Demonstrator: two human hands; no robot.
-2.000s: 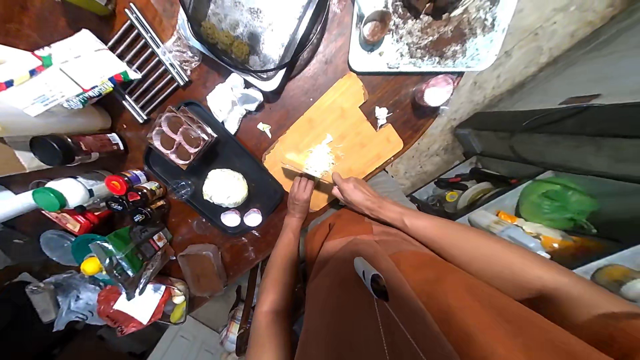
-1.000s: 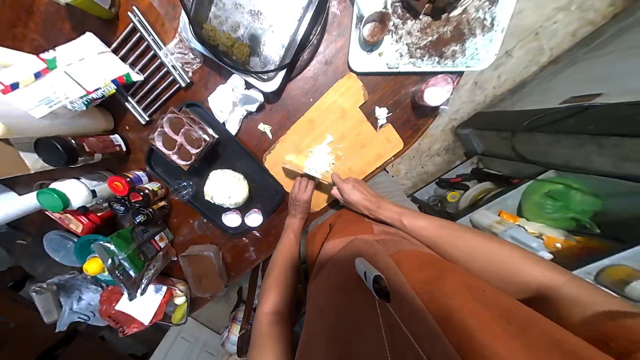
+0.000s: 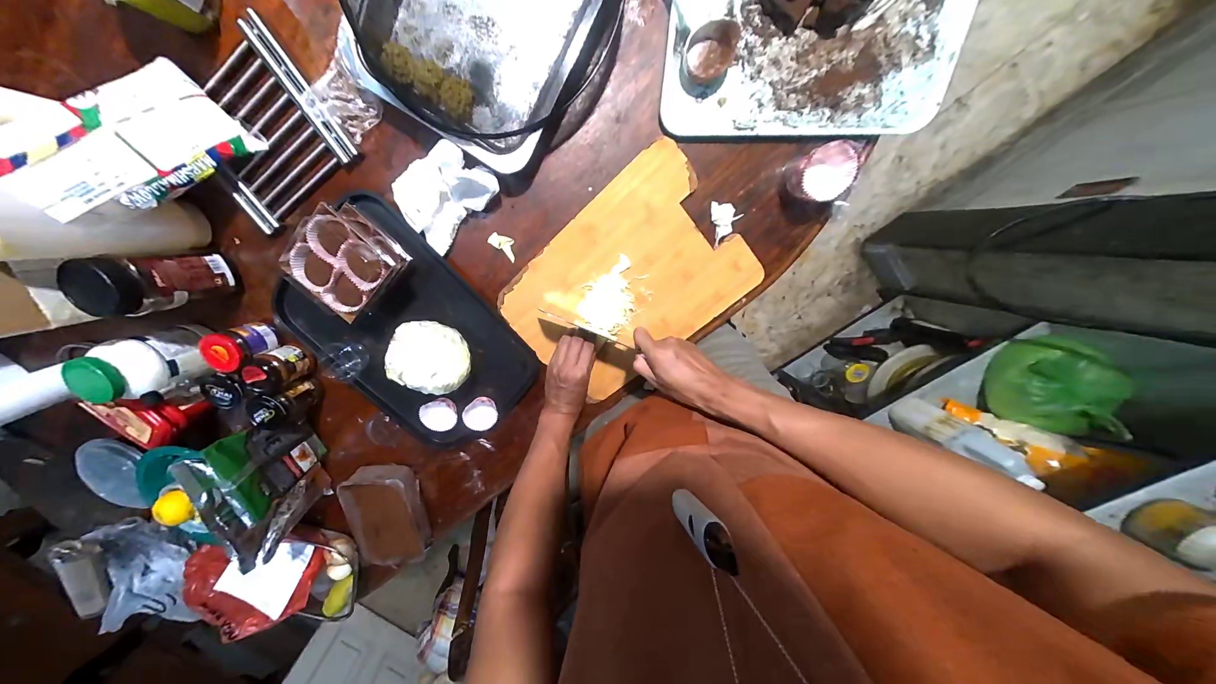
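A wooden cutting board (image 3: 684, 256) lies near the table's edge, with a small heap of pale chopped food (image 3: 606, 299) on it. My right hand (image 3: 679, 366) is closed around the handle of a knife (image 3: 581, 325), whose blade lies just on the near side of the heap. Beside the blade, my left hand (image 3: 570, 370) rests at the board's near edge with its fingers bent together; whether it holds a bit of food is hidden. On a black tray (image 3: 380, 228) to the left sit a round white mass (image 3: 427, 357), two small paper cups (image 3: 459, 414) and a clear plastic box (image 3: 344, 258).
A glass baking dish (image 3: 484, 66) and a white tray with brown residue (image 3: 798, 123) stand beyond the board. Crumpled white paper (image 3: 442, 195) lies left of it. A metal rack (image 3: 285, 123), bottles (image 3: 275, 366) and jars crowd the left. Open drawers (image 3: 959, 380) are at right.
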